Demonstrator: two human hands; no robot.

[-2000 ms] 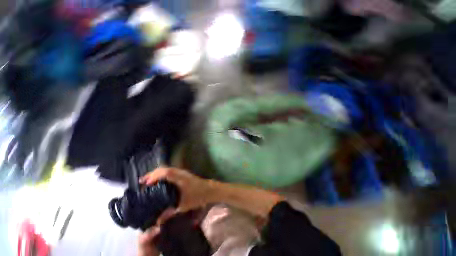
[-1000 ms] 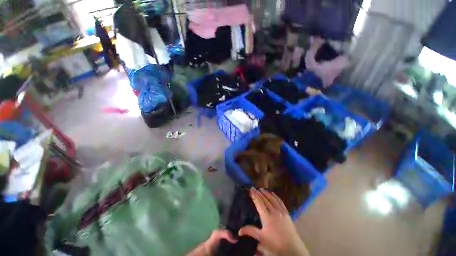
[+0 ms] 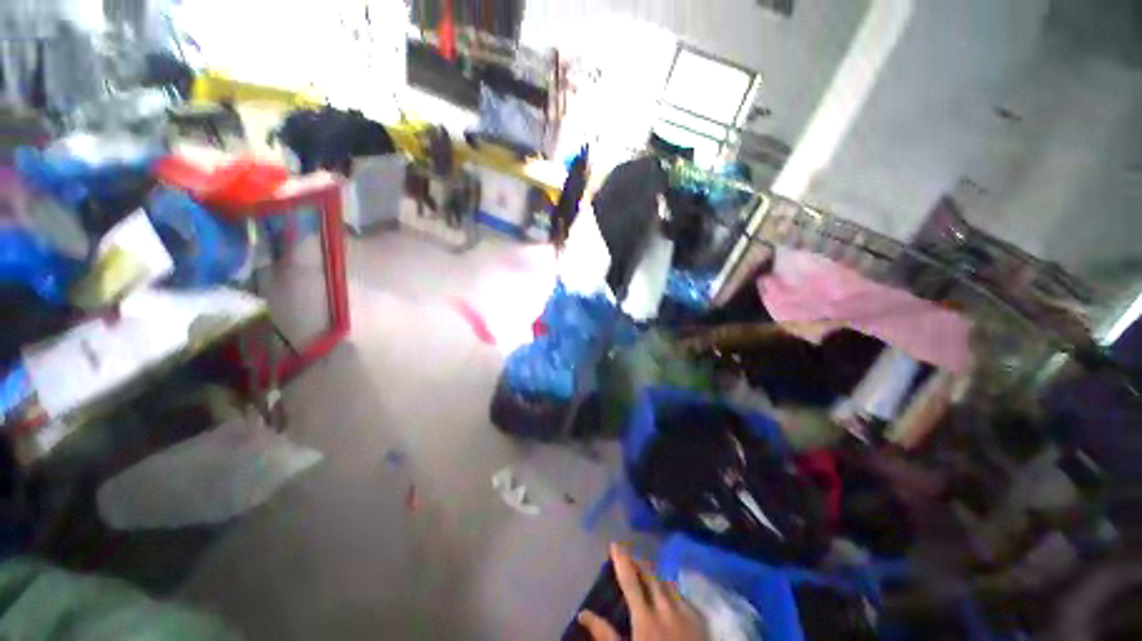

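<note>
My right hand (image 3: 651,614) is at the bottom edge, partly cut off. Its fingers lie over a dark black bundle (image 3: 597,610), of which only a small part shows. It is too blurred and cut off to tell whether this is hangers or cloth. My left hand is out of the picture.
Blue crates (image 3: 726,570) with black cloth and whitish things stand beyond my hand. A blue plastic bag (image 3: 557,344) sits centrally on the floor. A green sack (image 3: 88,607) is at lower left. A table (image 3: 150,338) and red frame (image 3: 336,269) stand left; a rail holds pink cloth (image 3: 864,307).
The view has swung left and up, so the crates and blue bag appear further right and lower. My left hand has left the picture; my right hand still holds the black bundle.
</note>
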